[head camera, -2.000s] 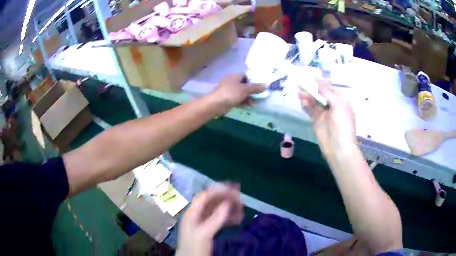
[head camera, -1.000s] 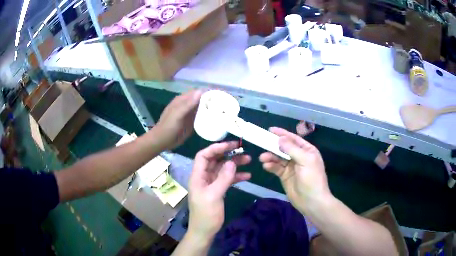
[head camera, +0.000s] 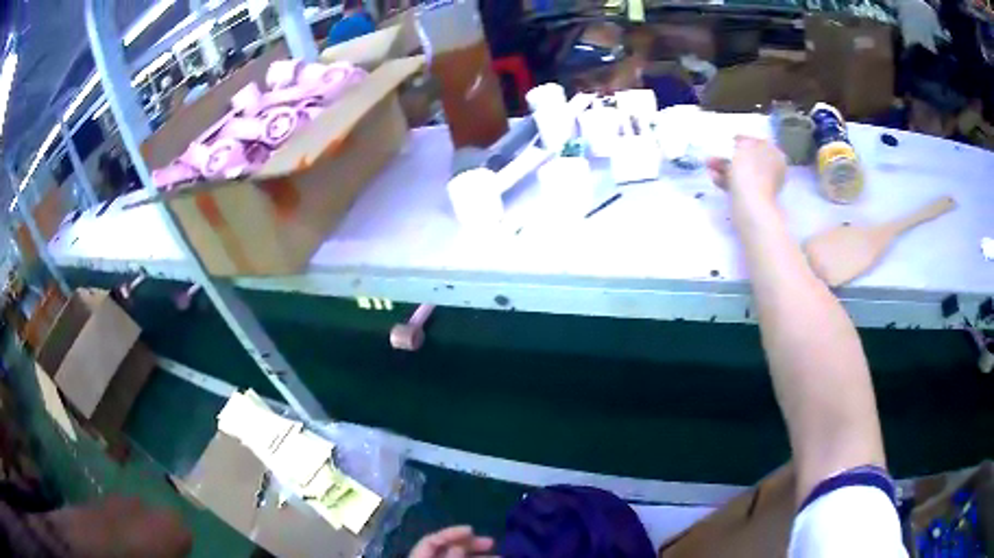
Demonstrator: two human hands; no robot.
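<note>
My right hand (head camera: 752, 169) is stretched out over the white bench (head camera: 643, 242), fingers bent, at the right end of a group of white appliance housings (head camera: 634, 158). A white housing (head camera: 680, 131) lies just left of it; whether the fingers grip a white part is not clear. More white housings stand to the left, one with a round cup-like head (head camera: 475, 197). My left hand (head camera: 452, 543) is cut off by the bottom edge; only some fingers show, and what it may hold is hidden.
A carton (head camera: 256, 223) of pink housings (head camera: 273, 120) stands at the bench's left. A wooden paddle (head camera: 856, 249) and yellow-labelled bottle (head camera: 838, 164) lie right. Paper sheets (head camera: 294, 452) lie on low cardboard. Another person's blurred hand (head camera: 104, 529) shows lower left. An open carton (head camera: 98, 354) stands left.
The white housing held in front of me has left that spot. My right hand has moved up and right to the bench, my left hand down. The other person's arm has withdrawn lower left. The view has shifted.
</note>
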